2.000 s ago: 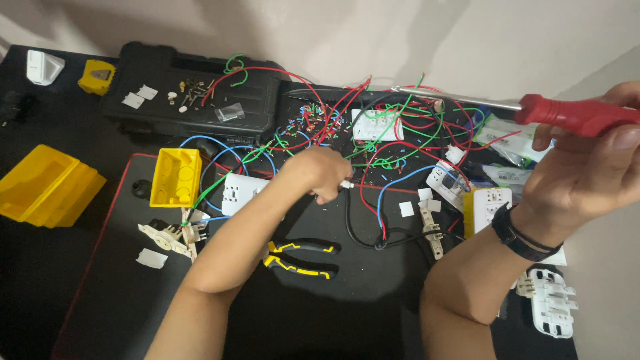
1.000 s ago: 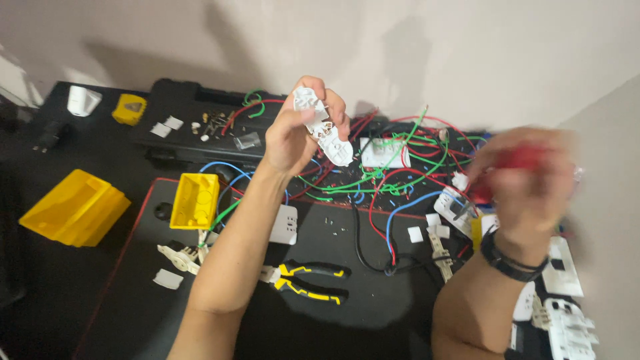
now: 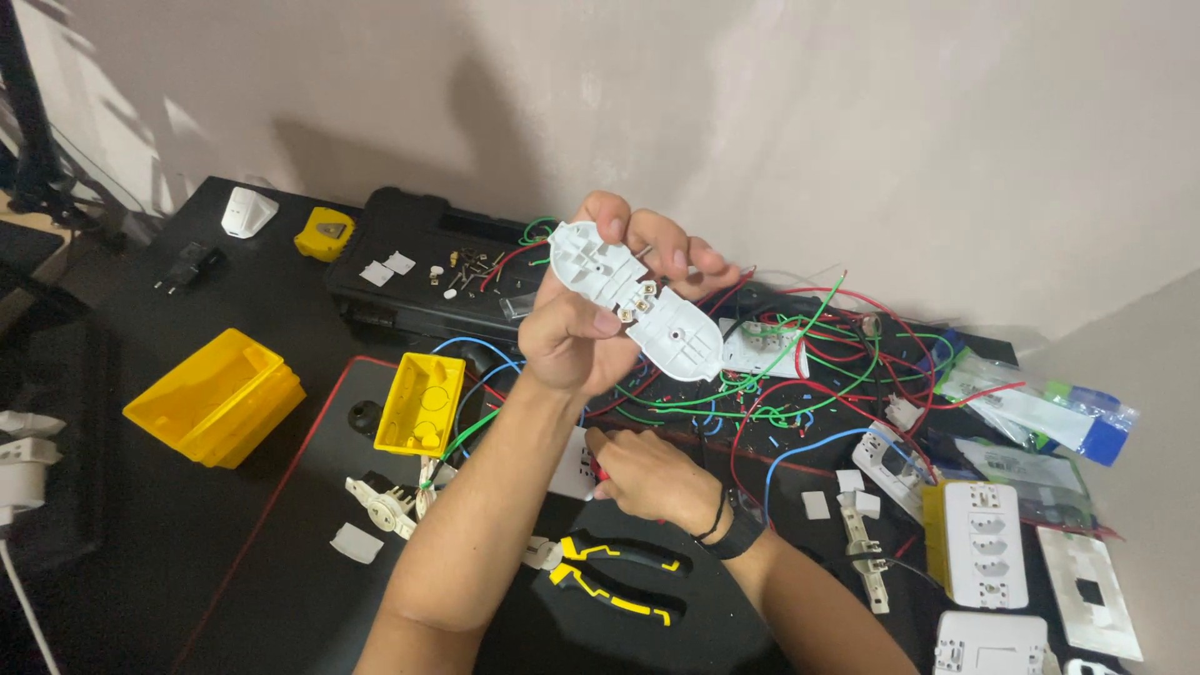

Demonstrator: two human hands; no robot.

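Observation:
My left hand (image 3: 600,309) is raised above the bench, holding an opened white plastic socket housing (image 3: 680,333) with small metal terminals (image 3: 645,298) at its middle. Lower down, my right hand (image 3: 652,473) is closed over a red-handled screwdriver (image 3: 598,469), of which only bits of red show; the blade is hidden. Its fingers are beside a white socket plate (image 3: 570,469), partly behind my left forearm. Yellow-and-black pliers (image 3: 609,572) lie on the dark mat below, between my forearms.
Loose red, green and blue wires (image 3: 797,375) tangle behind my hands. Left are a yellow wall box (image 3: 422,403), larger yellow boxes (image 3: 220,398) and a black case (image 3: 403,272) bearing screws. Right are a white socket unit (image 3: 989,544), a switch plate (image 3: 1087,591) and plastic packets (image 3: 1041,403).
My left hand has risen from the wires and now holds the white housing. My right hand has come down and left from the right side, where it held the screwdriver up.

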